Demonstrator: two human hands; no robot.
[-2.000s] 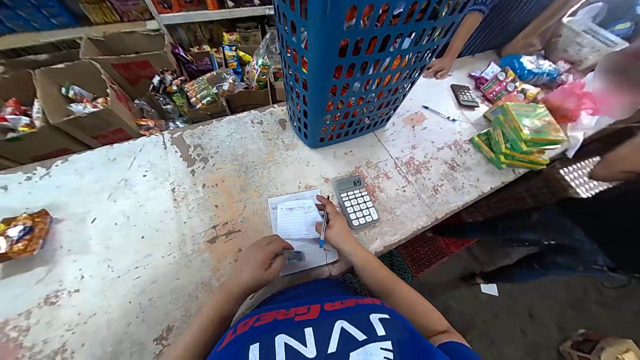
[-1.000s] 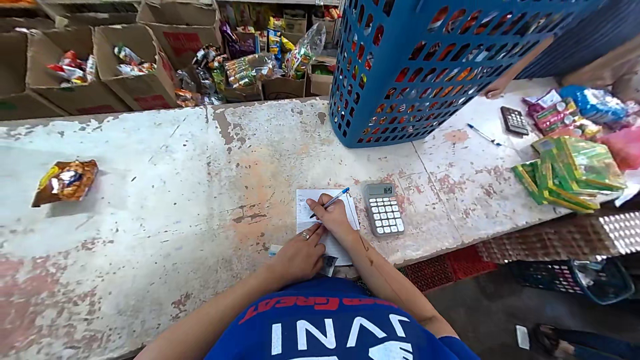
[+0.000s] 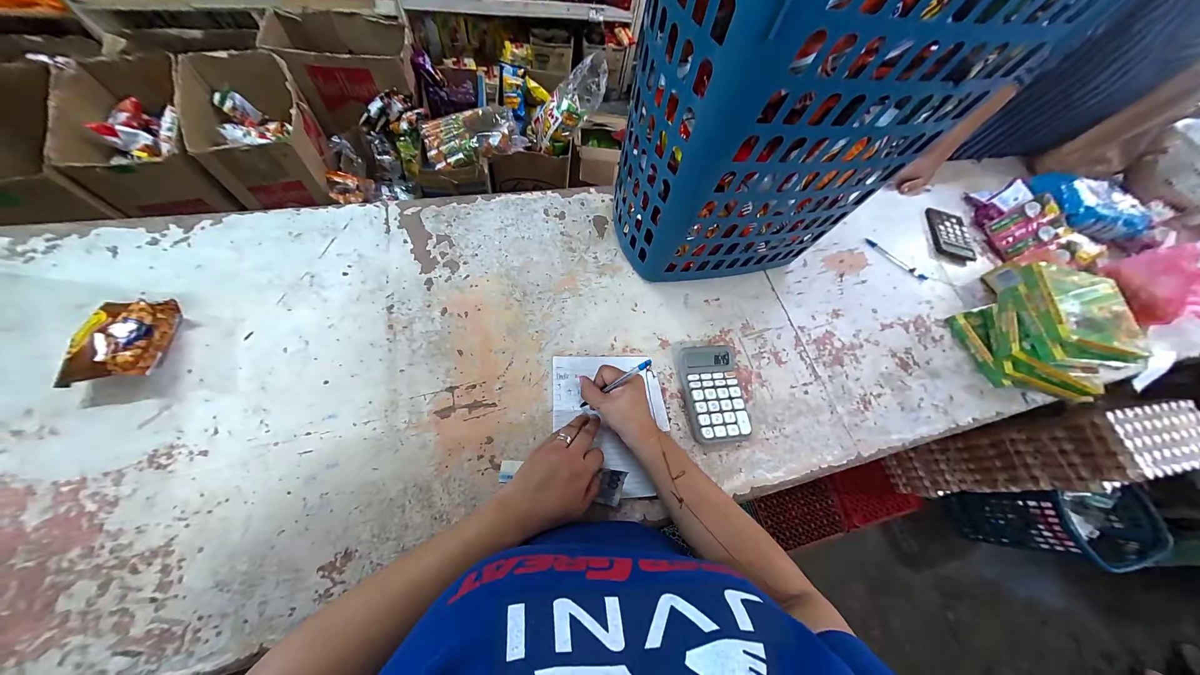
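My right hand (image 3: 619,408) grips a blue ballpoint pen (image 3: 626,376), its tip on a notebook page (image 3: 565,375) that bears writing. My left hand (image 3: 557,473) rests on the lower part of the page, fingers together and a ring on one of them. Beneath and beside it lie a small dark plastic-like piece (image 3: 611,487) and a pale slip (image 3: 509,471), both partly hidden. Just right of the page a grey calculator (image 3: 714,394) with white keys lies face up on the worn, white-painted counter (image 3: 356,375).
A tall blue plastic basket (image 3: 731,187) full of packets stands at the counter's back. At right are a dark calculator (image 3: 951,234), a pen (image 3: 896,260), green packs (image 3: 1050,328) and another person's hand (image 3: 917,174). A snack pack (image 3: 122,342) lies left; cardboard boxes (image 3: 220,169) stand behind.
Two seconds ago my left hand was at the page's lower left edge; now it lies close beside my right hand. The pen, earlier pointing down toward me, is now slanted with its tip on the page.
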